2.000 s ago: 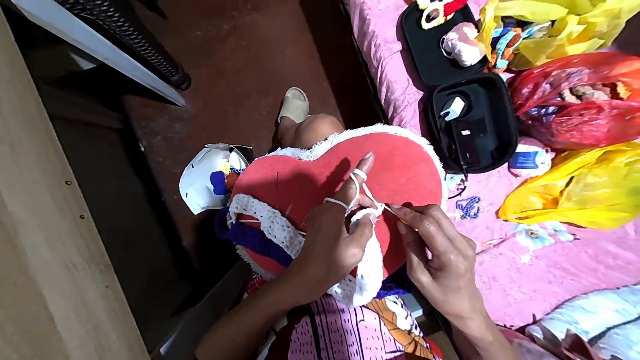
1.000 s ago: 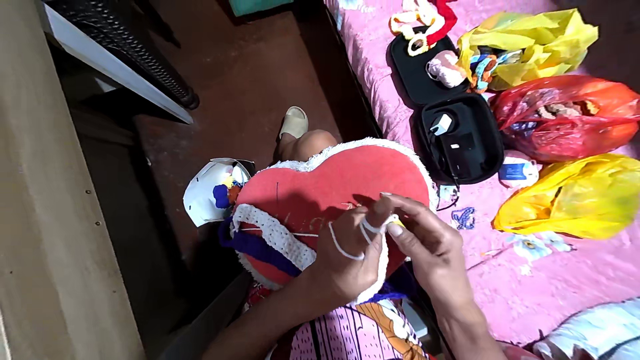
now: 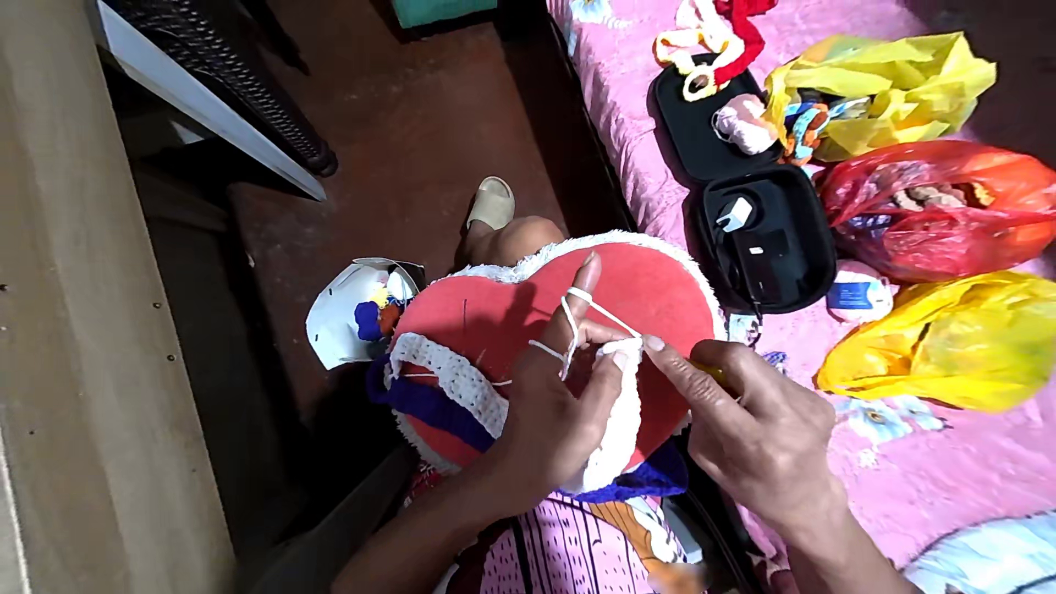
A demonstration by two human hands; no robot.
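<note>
My left hand [image 3: 565, 388] pinches the end of a white crocheted strip [image 3: 619, 421], with white yarn [image 3: 610, 318] looped round its raised index finger. My right hand [image 3: 742, 404] meets the strip's end at its fingertips and holds a crochet hook, mostly hidden, with a yellow handle [image 3: 709, 373] showing between the fingers. Both hands are over a red heart-shaped cushion [image 3: 652, 285] with a fluffy white edge, lying on the lap. Another stretch of the white strip [image 3: 454, 371] and a purple crocheted piece [image 3: 445, 421] lie across the cushion's left side.
On the pink bedspread [image 3: 891, 487] at right are an open black case [image 3: 767, 239], a red plastic bag [image 3: 949, 206], yellow bags [image 3: 940, 338] and a yarn ball [image 3: 858, 293]. A white container [image 3: 338, 313] with coloured yarn stands left of the cushion. A wooden panel [image 3: 99, 330] borders the left.
My left index finger, lowered near my right hand one second ago, now points up, with the yarn stretched from it to the strip's end. My hands remain over the cushion.
</note>
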